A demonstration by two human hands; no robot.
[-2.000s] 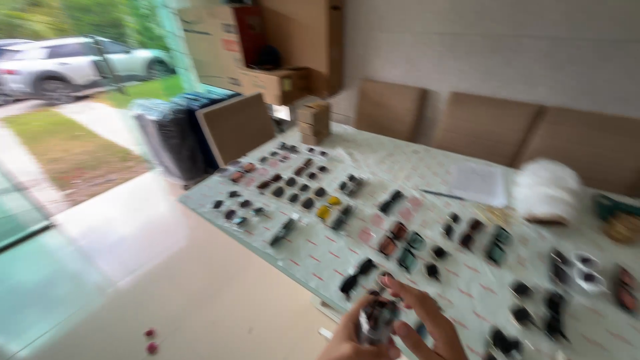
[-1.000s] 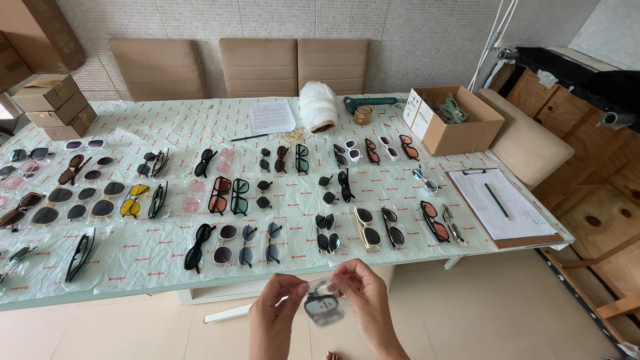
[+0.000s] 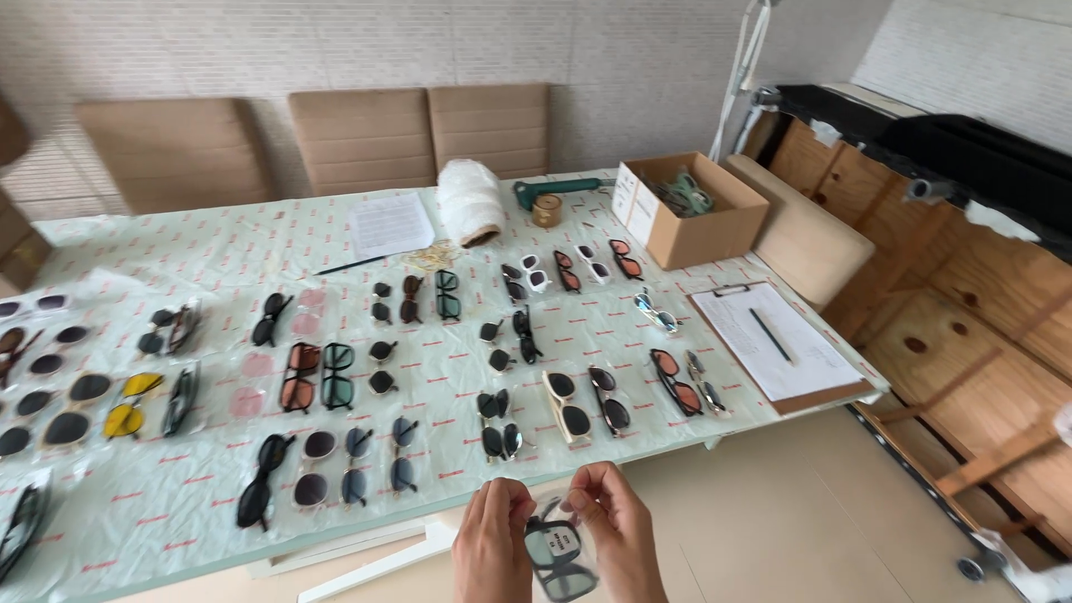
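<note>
Between my two hands, in front of the table's near edge, is a pair of dark-framed glasses with pale green lenses (image 3: 563, 557) in a clear plastic bag; a printed label lies over one lens. My left hand (image 3: 494, 540) pinches the bag's upper left side. The fingers of my right hand (image 3: 615, 528) grip its upper right corner. Just beyond them on the plastic-covered table (image 3: 452, 502) lie many pairs of sunglasses in rows, among them a cream-framed pair (image 3: 567, 408), a black pair (image 3: 265, 481) and a yellow-lensed pair (image 3: 132, 406).
A clipboard (image 3: 775, 343) with paper and a pencil (image 3: 770, 337) lies at the table's right end. Behind stand an open cardboard box (image 3: 712, 234), a green tape dispenser (image 3: 557, 191), a tape roll (image 3: 547, 211) and a white wrapped roll (image 3: 471, 201). Chairs (image 3: 364, 138) line the far side.
The view has swung far to the right since the oldest frame, bringing the clipboard and cardboard box into sight. Both hands still hold the bagged glasses.
</note>
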